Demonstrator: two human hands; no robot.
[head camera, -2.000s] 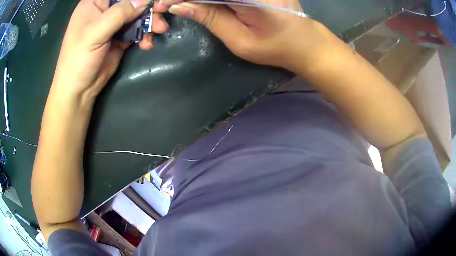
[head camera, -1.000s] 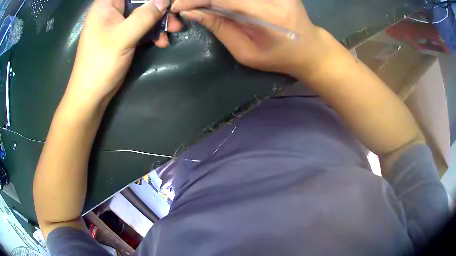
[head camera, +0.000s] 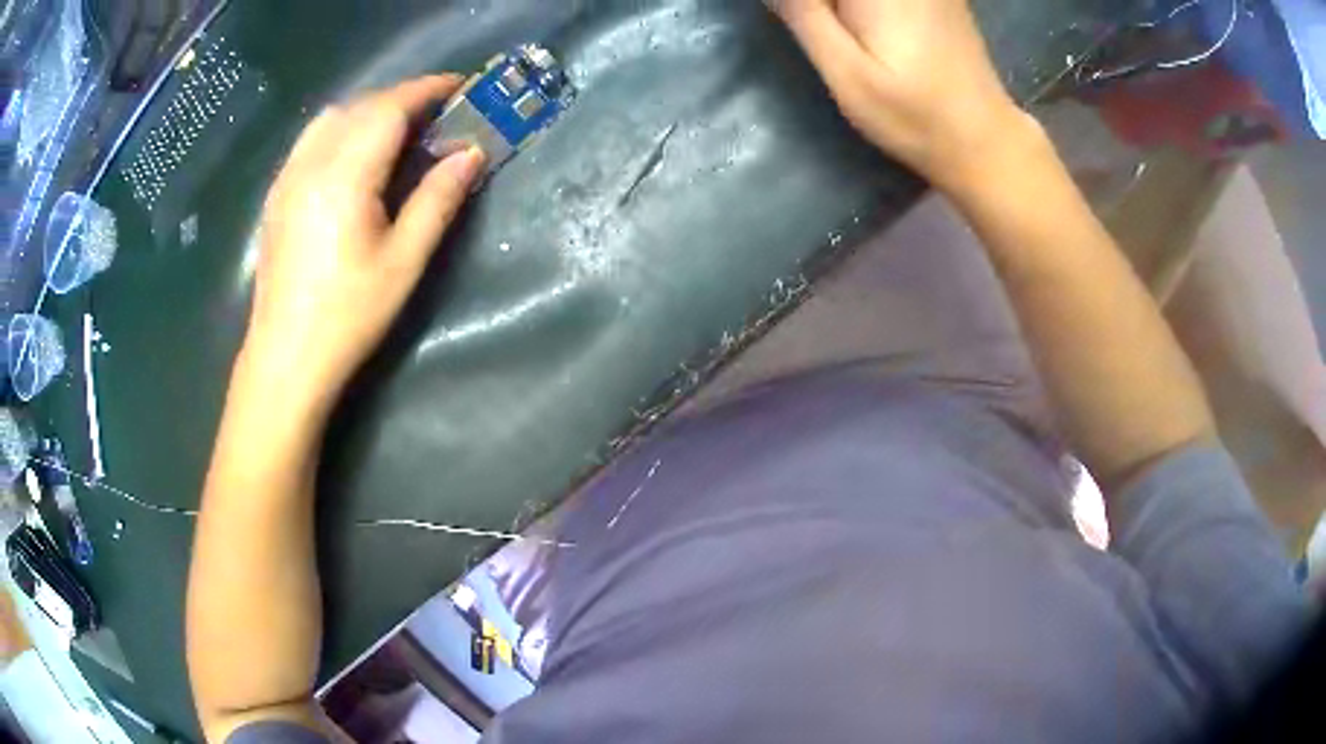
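Note:
A phone circuit board (head camera: 509, 103), blue with a silvery area and small metal parts at its far end, lies at or just above the dark green mat (head camera: 480, 393) at the upper middle. My left hand (head camera: 342, 218) grips the board's near left end between thumb and fingers. My right hand (head camera: 902, 66) is at the top edge, right of the board and apart from it. Its fingertips are cut off by the frame, so what it holds is hidden. A thin solder wire (head camera: 422, 525) trails across the mat under my left forearm.
Clear plastic cups (head camera: 80, 240) stand at the left edge. A white stick (head camera: 93, 395) lies near them. Rows of light dots (head camera: 182, 124) show at the upper left. A pale thin wire (head camera: 1163, 66) lies at the upper right. An open drawer or shelf is below the mat's front edge.
My right hand has moved away from the board, up and to the right; the tweezers-like tool no longer shows. The board now lies more exposed and flatter in my left hand.

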